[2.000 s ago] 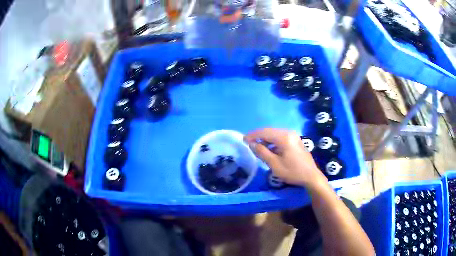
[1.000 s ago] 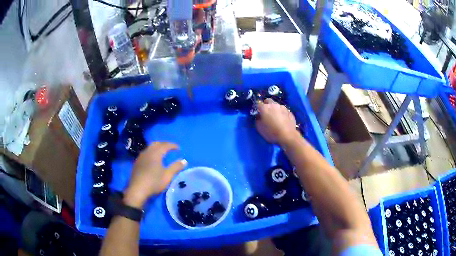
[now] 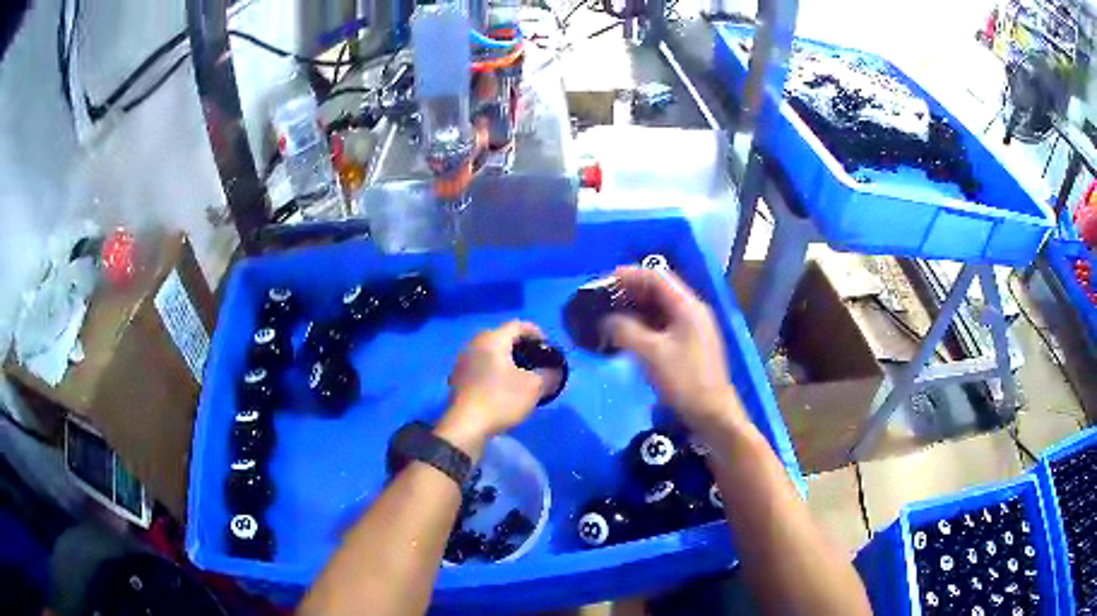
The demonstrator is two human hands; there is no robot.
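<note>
My left hand [image 3: 496, 383] is closed around a glossy black ball [image 3: 544, 368] above the middle of the blue tray [image 3: 373, 415]. My right hand [image 3: 668, 343] grips another black ball [image 3: 592, 313], slightly blurred, at the tray's right back. The two balls are apart. Below my left wrist, which wears a dark band, stands a round translucent plug tub [image 3: 529, 481] holding small black pieces, partly hidden by my left forearm. Black 8-balls line the tray's left side [image 3: 245, 481], and more stand at the front right [image 3: 657, 450].
A nozzle [image 3: 460, 241] points down at the tray's back edge, under the machine head [image 3: 443, 108]. A carton [image 3: 132, 325] with white rag stands left. A blue parts bin [image 3: 926, 223] sits on a stand at right. A blue crate of 8-balls [image 3: 977, 556] is lower right.
My left hand has moved from beside the tub toward the tray's middle and now holds a ball. My right hand has lifted a ball from the back-right group.
</note>
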